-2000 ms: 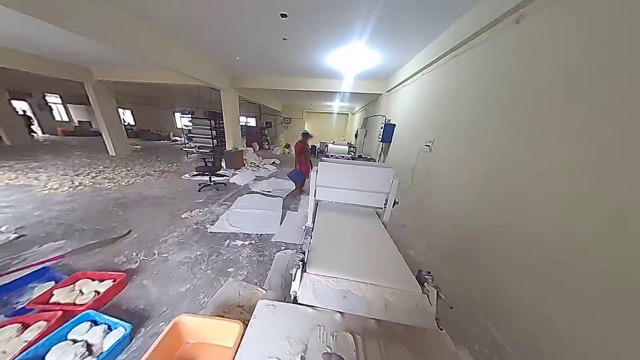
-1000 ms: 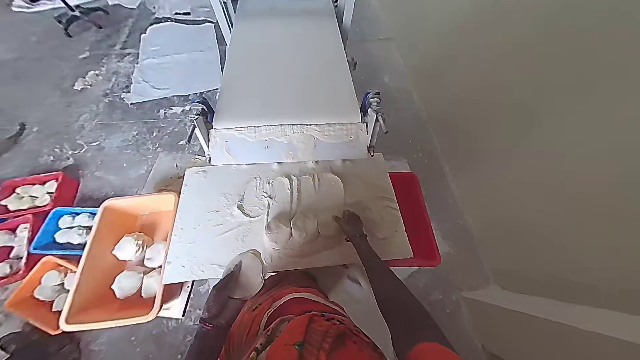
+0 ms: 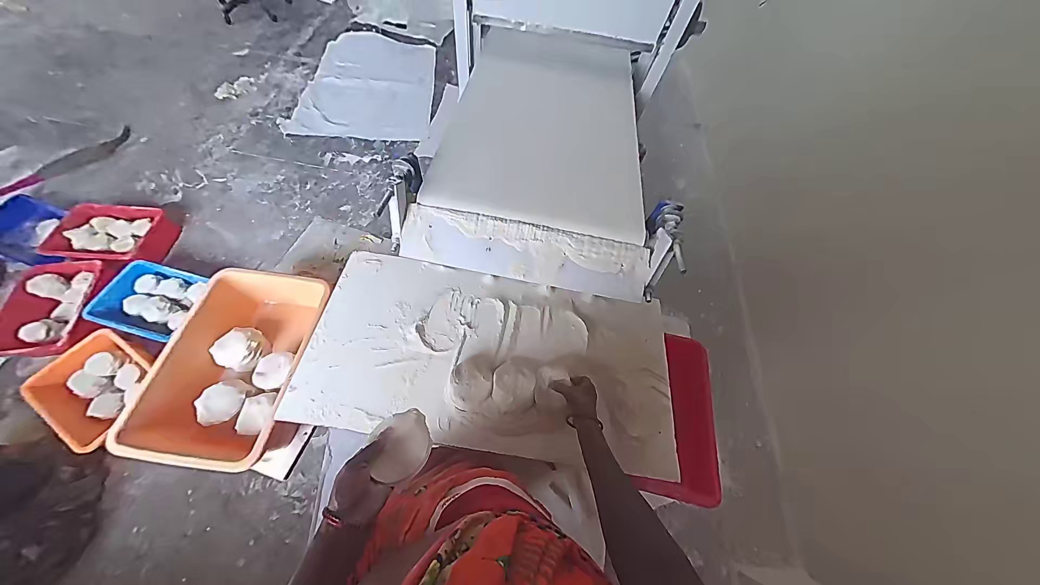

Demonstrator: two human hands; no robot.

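My left hand (image 3: 361, 483) holds a rounded white dough piece (image 3: 402, 445) just off the near edge of a flour-dusted white board (image 3: 366, 349). On that board, my right hand (image 3: 578, 396) has its fingers on the rightmost of several dough rounds (image 3: 513, 385) in a row. Whether it grips that round or only touches it, I cannot tell. Behind the row lie long pale ridges (image 3: 528, 325) of flour or dough. Beyond the board rises the pale belt (image 3: 540, 138) of a machine.
An orange tub (image 3: 187, 439) with several dough pieces stands against the board's left side. Further left are a blue tray (image 3: 122, 325), a small orange tub (image 3: 57, 406) and red trays (image 3: 171, 236) of dough. A red tray (image 3: 695, 422) shows under the board's right side.
The view has swung down from the room to the board since the oldest frame. From one second ago to now, both hands stay in much the same places.
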